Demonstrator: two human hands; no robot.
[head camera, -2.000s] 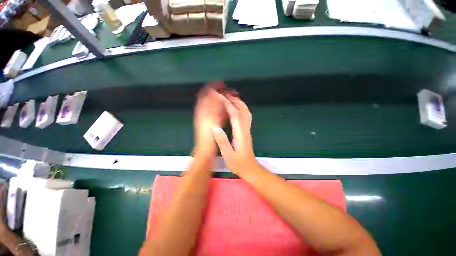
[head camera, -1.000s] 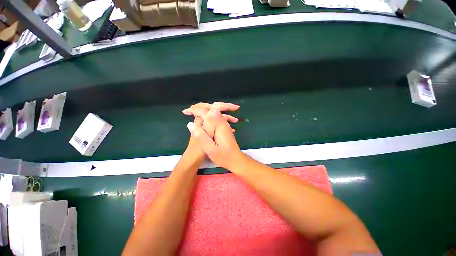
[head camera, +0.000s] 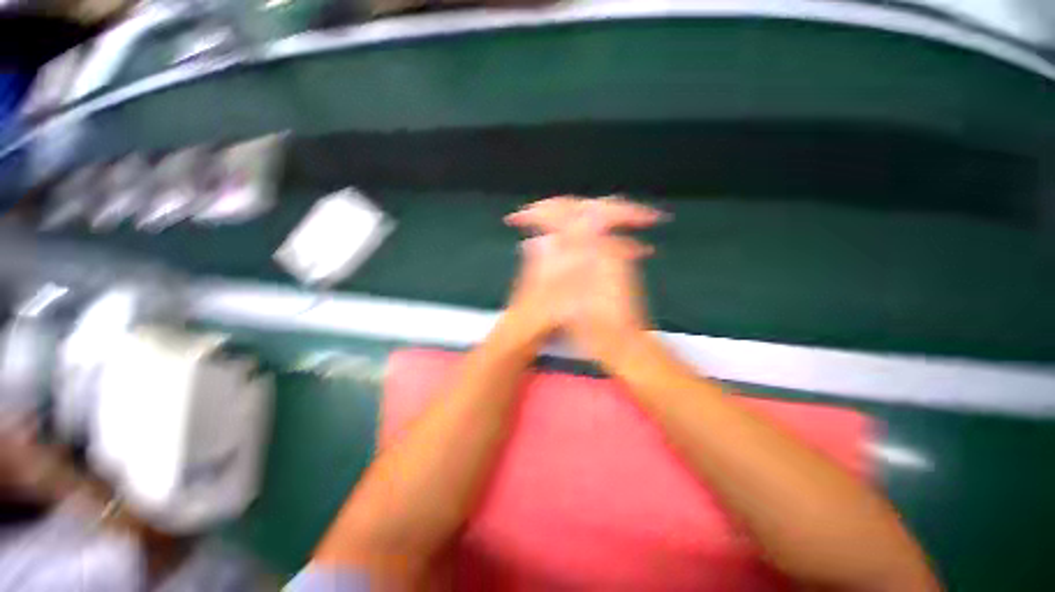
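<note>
My left hand (head camera: 546, 281) and my right hand (head camera: 604, 289) are pressed together over the near part of the green conveyor belt (head camera: 810, 272), just beyond the pale belt edge rail (head camera: 428, 318). Their fingers cross, and the tips stick out to both sides. Motion blur hides the single fingers. I see nothing held in either hand. My forearms lie over the pink-red foam pad (head camera: 602, 486). A white retail box (head camera: 334, 237) lies tilted on the belt to the left of my hands, touching neither.
Several blurred white retail boxes with purplish fronts (head camera: 241, 179) stand in a row on the belt at the far left. A bulky white carton pile (head camera: 174, 422) is on the near worktop at left. Part of another person, a pale sleeve (head camera: 81, 549), shows at the lower left.
The view has swung left, so the pile and boxes appear further right and the box at the right end is out of view. My hands stay together. A person's sleeve has appeared at lower left.
</note>
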